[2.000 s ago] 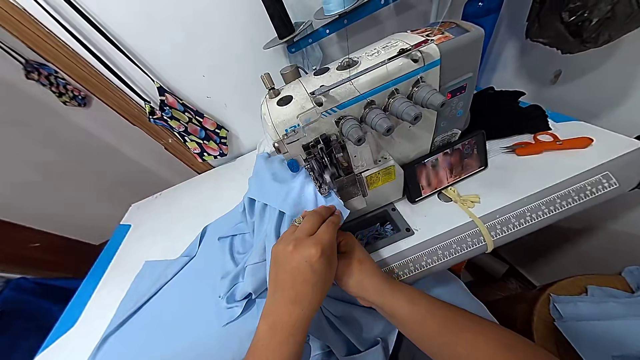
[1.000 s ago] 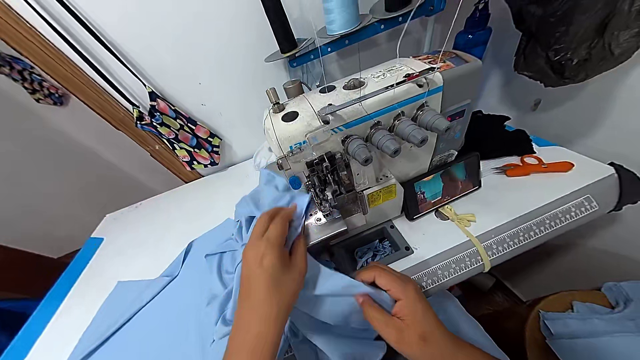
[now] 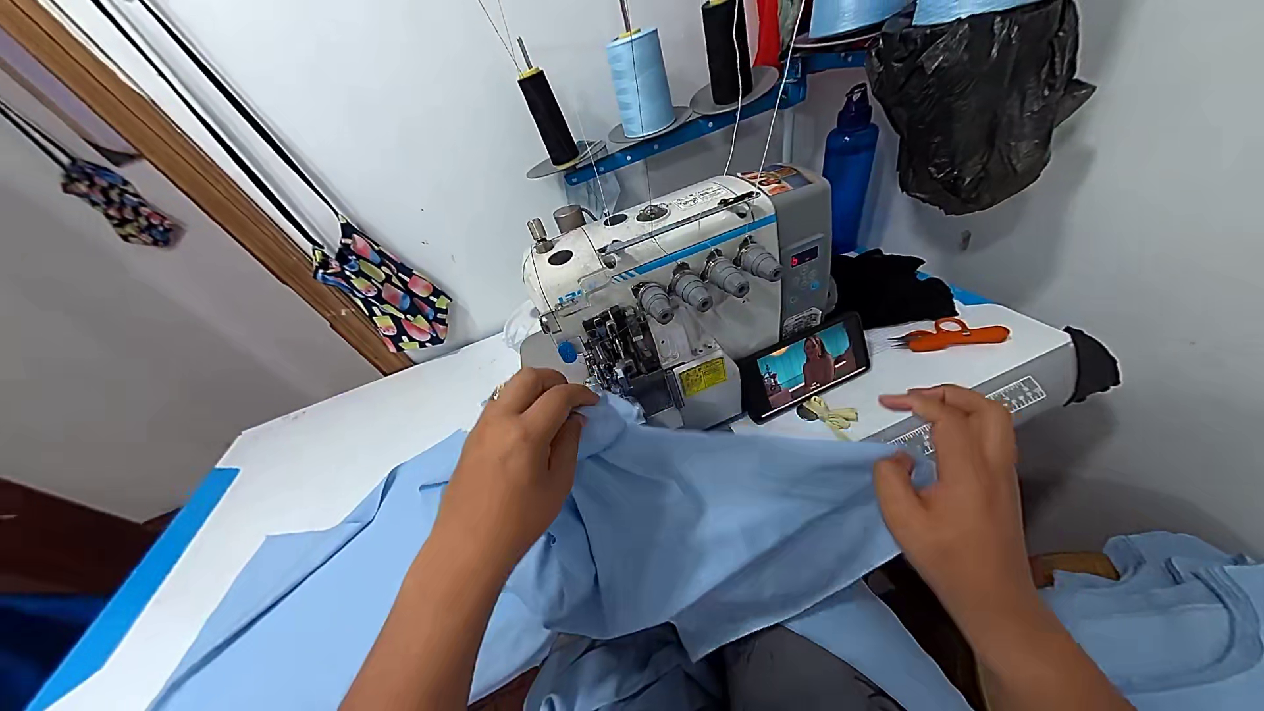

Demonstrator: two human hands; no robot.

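Observation:
Light blue fabric (image 3: pixel 711 504) stretches between both hands in front of an overlock sewing machine (image 3: pixel 681 257). My left hand (image 3: pixel 523 454) pinches a gathered part of it close to the machine's needle area, which the hand and cloth partly hide. At the right, my right hand (image 3: pixel 953 474) has its thumb at the fabric's far corner, with the index finger raised apart from the thumb; whether other fingers grip the cloth is hard to tell. More of the blue cloth spreads over the table at the left and hangs down over the lap.
Right of the machine, a phone (image 3: pixel 810 365) leans upright beside a yellowish tied strip (image 3: pixel 831 415). Orange thread snips (image 3: pixel 953 335) and black cloth (image 3: pixel 889 286) lie farther right. Thread cones (image 3: pixel 640 84) stand on a rack behind. Folded blue pieces (image 3: pixel 1155 612) rest at the lower right.
My right hand has moved right, away from the machine, and the fabric is now drawn out between the hands. The view has shifted, showing more of the thread rack.

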